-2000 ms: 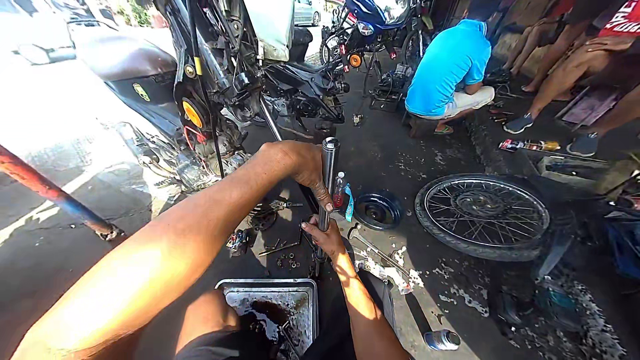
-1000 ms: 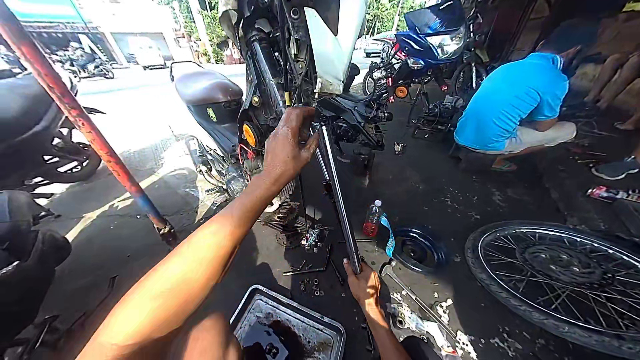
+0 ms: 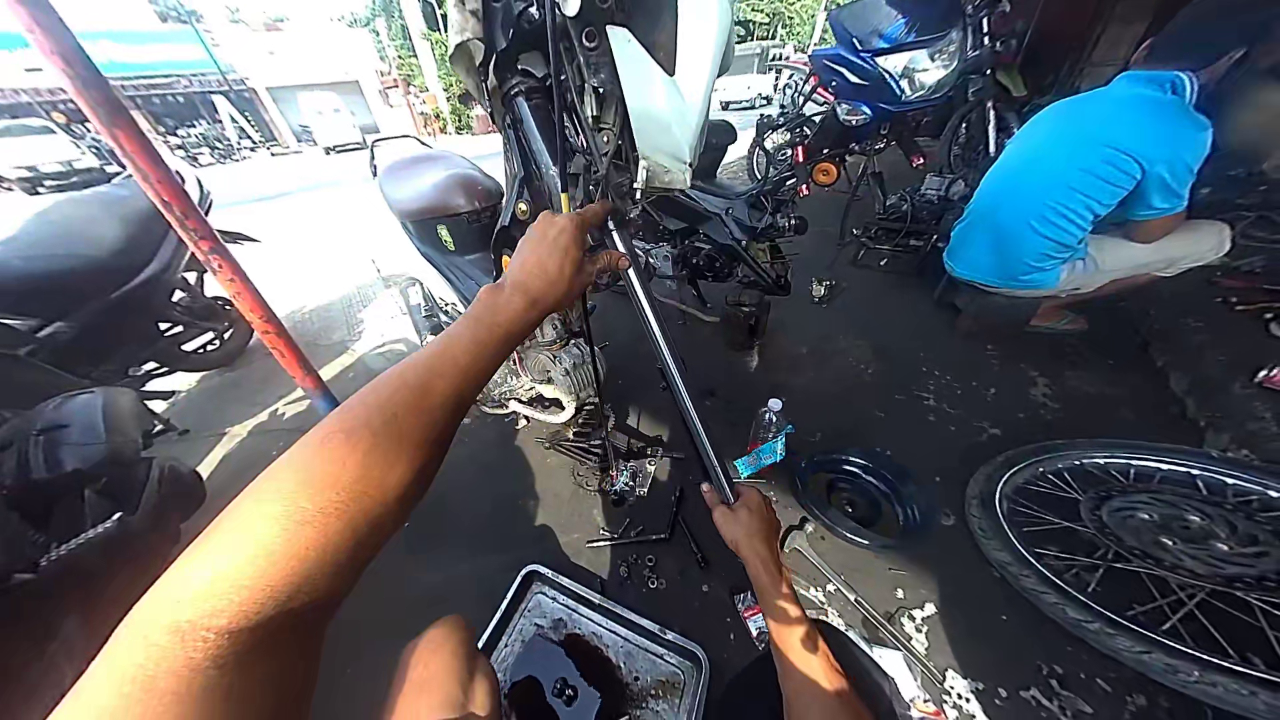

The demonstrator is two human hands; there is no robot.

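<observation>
A long shiny metal fork tube (image 3: 668,365) slants from the front end of a partly stripped motorcycle (image 3: 570,120) down to the right. Around its lower end my right hand (image 3: 745,518) is closed. Raised beside its upper end is my left hand (image 3: 562,250), thumb and fingers apart; whether they touch the tube cannot be told. Below lies a metal tray (image 3: 655,645) with dark oil in it. A clear plastic bottle (image 3: 770,422) with a blue packet (image 3: 763,453) against it stands to the right of the tube.
Bolts, washers (image 3: 650,580) and a black wrench (image 3: 640,540) lie above the tray. A dark round basin (image 3: 860,500) and a spoked wheel (image 3: 1150,540) are at right. A person in a blue shirt (image 3: 1080,180) crouches beyond. A red post (image 3: 190,220) slants at left.
Two seconds ago both hands held the tube close together, near upright. Now my right hand is at its lower end and my left hand is up by the motorcycle's front end. The view has shifted.
</observation>
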